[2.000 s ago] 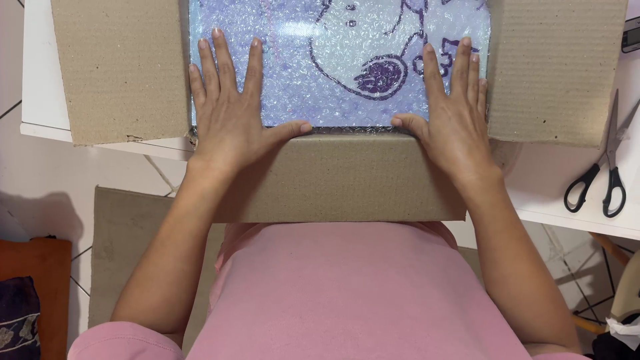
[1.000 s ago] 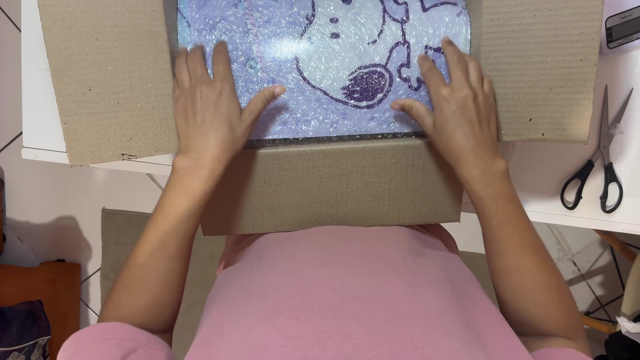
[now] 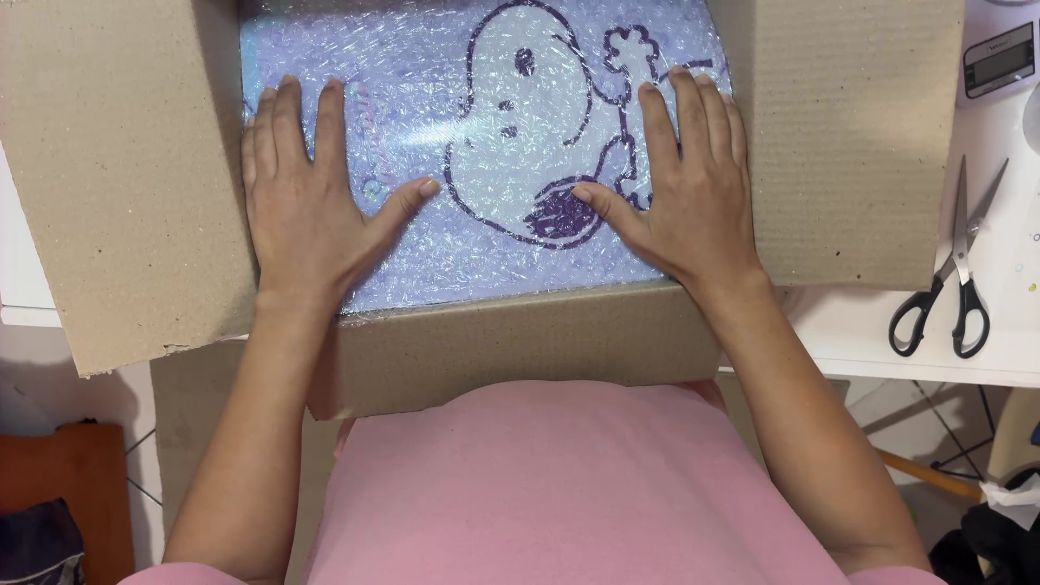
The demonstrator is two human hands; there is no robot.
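Note:
A cardboard box (image 3: 520, 333) stands with its flaps folded out in front of me. Inside it lies a flat lilac item in clear bubble wrap (image 3: 390, 252), printed with a white cartoon dog outlined in dark purple. My left hand (image 3: 305, 195) rests flat on the wrap along the left wall, fingers pointing away and thumb spread inward. On the right side, my right hand (image 3: 691, 179) lies palm down with its thumb over the dog's dark patch. Neither hand grips anything. What is under the wrapped item is hidden.
Black-handled scissors (image 3: 960, 268) lie partly spread on the white table (image 3: 861, 349), right of the box. Behind them is a digital device with a display (image 3: 999, 61), perhaps a scale. An orange piece of furniture (image 3: 89, 487) stands at lower left, with dark cloth (image 3: 41, 540) on it.
Both thumbs were at the near edge of the wrapped item two seconds ago and now lie farther in on it. More of the printed dog shows now.

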